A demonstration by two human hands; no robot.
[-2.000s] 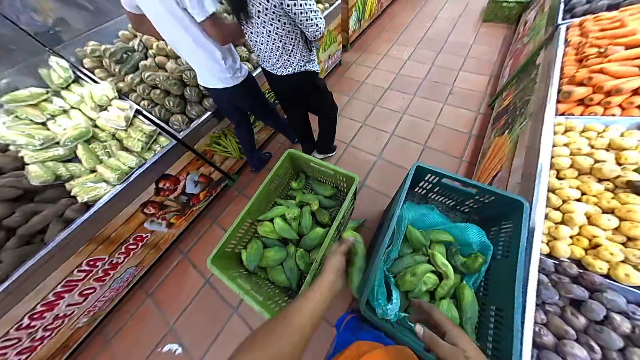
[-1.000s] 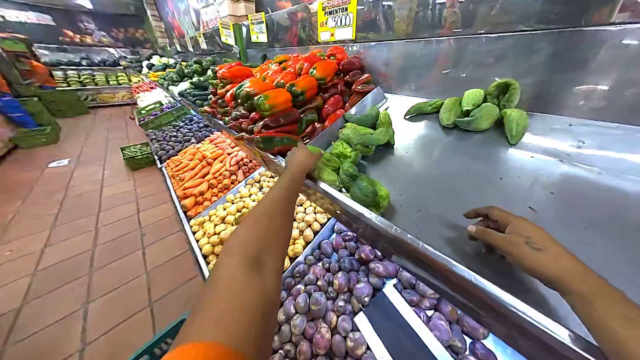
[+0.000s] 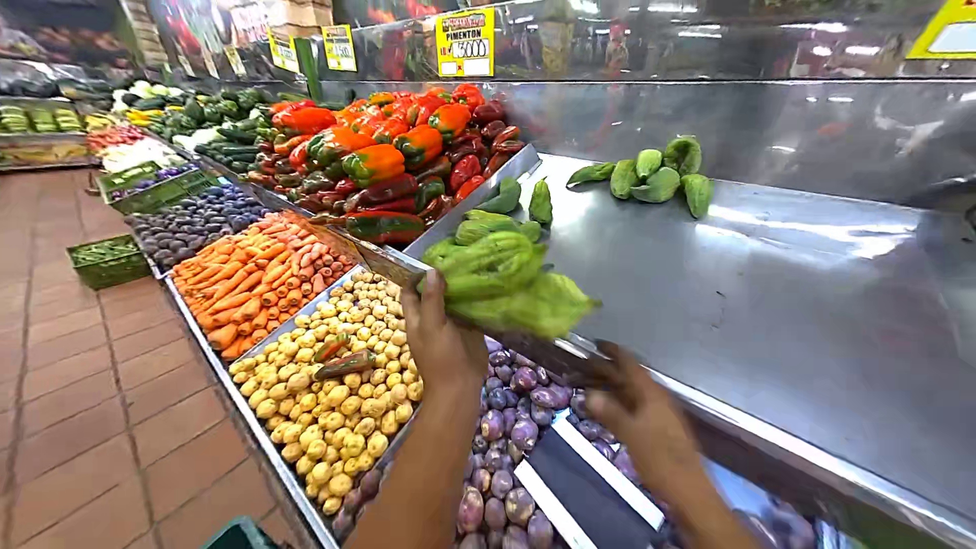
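Note:
Several pale green, ridged vegetables [image 3: 507, 282], blurred and perhaps caiguas, rest in my left hand [image 3: 446, 335] above the shelf's front edge. To their right, my right hand [image 3: 637, 404] is blurred beside that edge; whether its fingers hold anything is not clear. Behind the held ones, more green vegetables [image 3: 501, 198] lie against the divider of the metal shelf [image 3: 686, 282]. Farther back on the same shelf sits a small group of green vegetables [image 3: 656, 183].
Left of the divider are heaped red and orange bell peppers [image 3: 381, 152]. Below lie carrots [image 3: 248, 274], small yellow potatoes [image 3: 335, 404] and purple potatoes [image 3: 503, 457]. Green crates [image 3: 110, 263] stand on the tiled floor. A dark teal crate's corner [image 3: 240, 534] shows at the bottom.
The view has swung from the two crates on the floor to the shelf. Since one second ago, my right hand has moved from over the shelf to its front edge, and green vegetables now show in my left hand.

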